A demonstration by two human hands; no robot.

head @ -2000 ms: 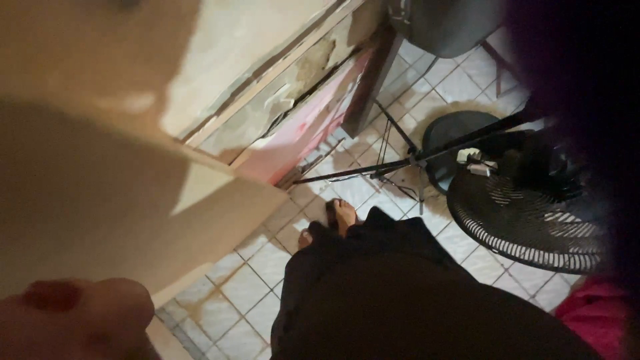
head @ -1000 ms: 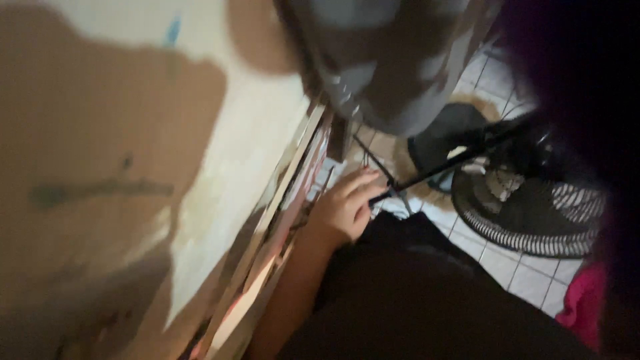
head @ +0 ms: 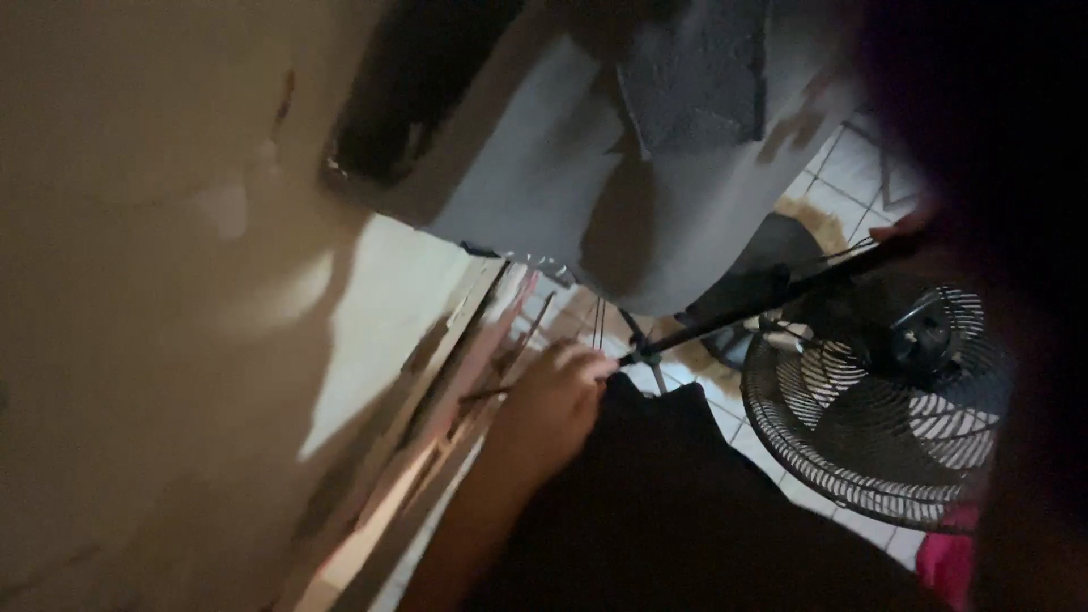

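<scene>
My left hand (head: 565,387) is closed around the lower end of a slim black metal pole (head: 748,316), which looks like part of a tripod stand. Thin legs and a hub (head: 643,350) show just beyond its fingers. The pole slants up to the right, where my right hand (head: 905,228) grips it near the dark right edge; only a few of its fingers show, and the rest is in shadow. Below the pole is a black fan (head: 867,425) with a round slotted grille.
A large grey smooth panel (head: 544,178), blurred, fills the top middle. At left stands a pale brown board or wall (head: 170,297), with stacked thin boards (head: 425,408) along its edge. White floor tiles (head: 841,183), a dark round object (head: 778,251) and pink cloth (head: 948,561) lie right.
My left hand, low at the left two seconds ago, has come to the pole and holds it. The grey panel now fills more of the view, which has shifted.
</scene>
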